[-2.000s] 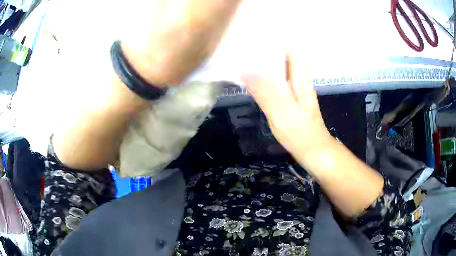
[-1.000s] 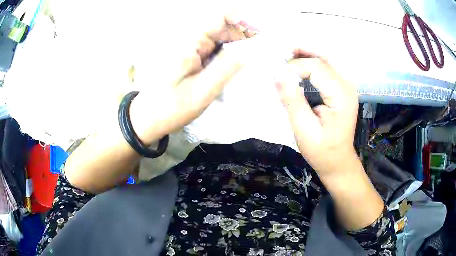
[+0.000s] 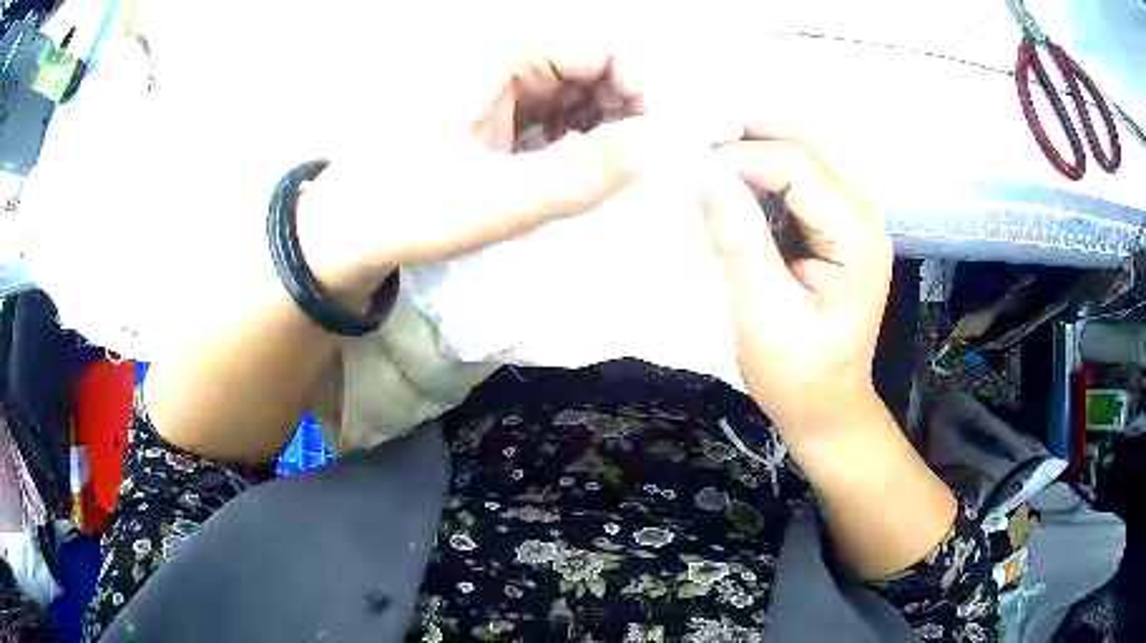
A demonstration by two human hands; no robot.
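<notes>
A large white and cream garment (image 3: 603, 283) lies over the table and hangs over its front edge; much of it is overexposed. A creamier fold (image 3: 409, 377) hangs below my left wrist. My left hand (image 3: 553, 145), with a black bangle at the wrist, pinches the cloth at upper centre. My right hand (image 3: 804, 251) pinches the cloth edge between thumb and index finger, just right of my left hand. Whether a small tool is between the fingers cannot be told. Red-handled scissors (image 3: 1068, 107) lie on the table at upper right, untouched.
A grey-blue ruler strip (image 3: 1018, 226) runs along the table's front edge at right. Red (image 3: 103, 440) and blue (image 3: 304, 446) plastic items stand below left. Thin pale threads (image 3: 754, 450) lie on the dark floral lap. Grey cloth and mixed items are at lower right.
From two seconds ago, both hands have come together on the cloth at centre, and the cloth now covers the middle table edge. Since one second ago, my left wrist has shifted slightly left.
</notes>
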